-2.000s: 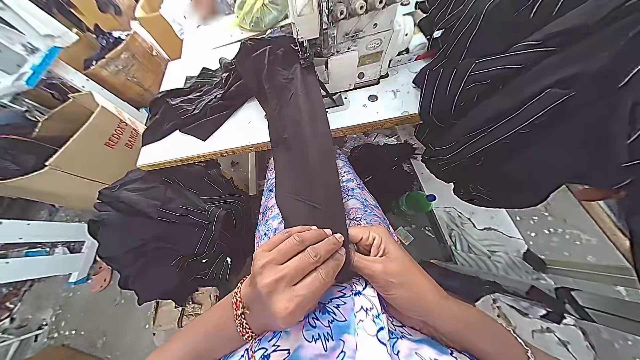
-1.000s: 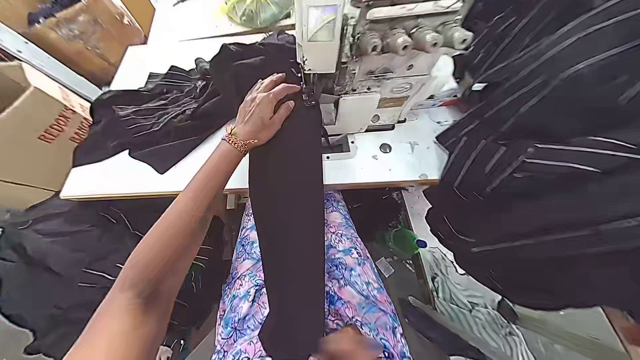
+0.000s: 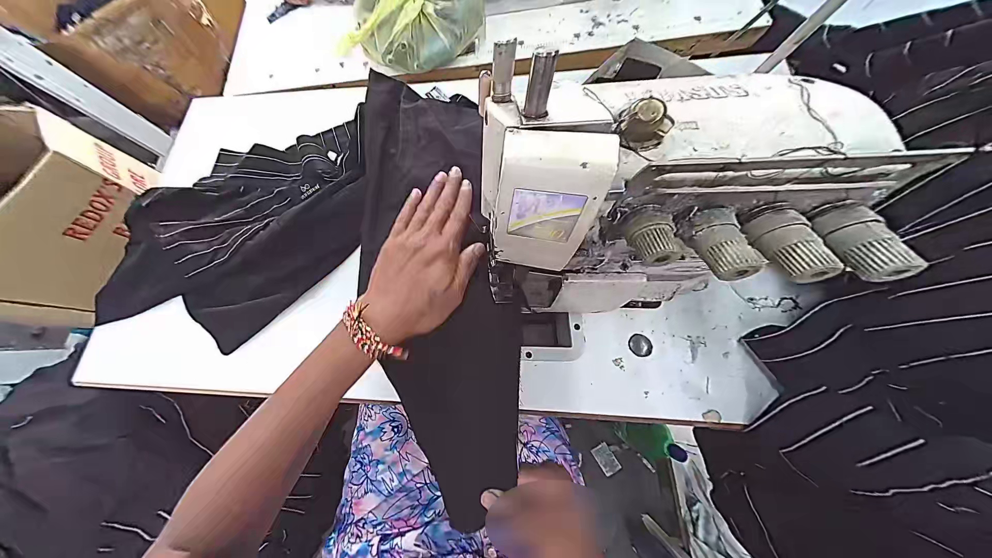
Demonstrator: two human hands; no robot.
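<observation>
A long black fabric panel [image 3: 457, 372] runs from the white table down over my lap, its right edge beside the needle area of an overlock sewing machine [image 3: 542, 201]. Flat on the panel, just left of the machine head, lies my left hand [image 3: 426, 260], fingers apart and pointing away from me. My right hand [image 3: 539, 511], blurred, is at the panel's near end with the thumb on its edge; its grip shows only in part. More black fabric with white thread lines [image 3: 256, 225] lies left of the panel and partly meets it.
A cardboard box [image 3: 77, 217] stands at the left. Black fabric with white thread lines [image 3: 868, 387] hangs at the right, and more dark cloth [image 3: 116, 465] lies at lower left. Behind the machine are a plastic bag [image 3: 418, 31] and another white tabletop [image 3: 604, 27].
Two seconds ago both hands were together at the panel's near end; my left hand then went up onto the cloth by the machine. Since one second ago the panel's near end has come into view.
</observation>
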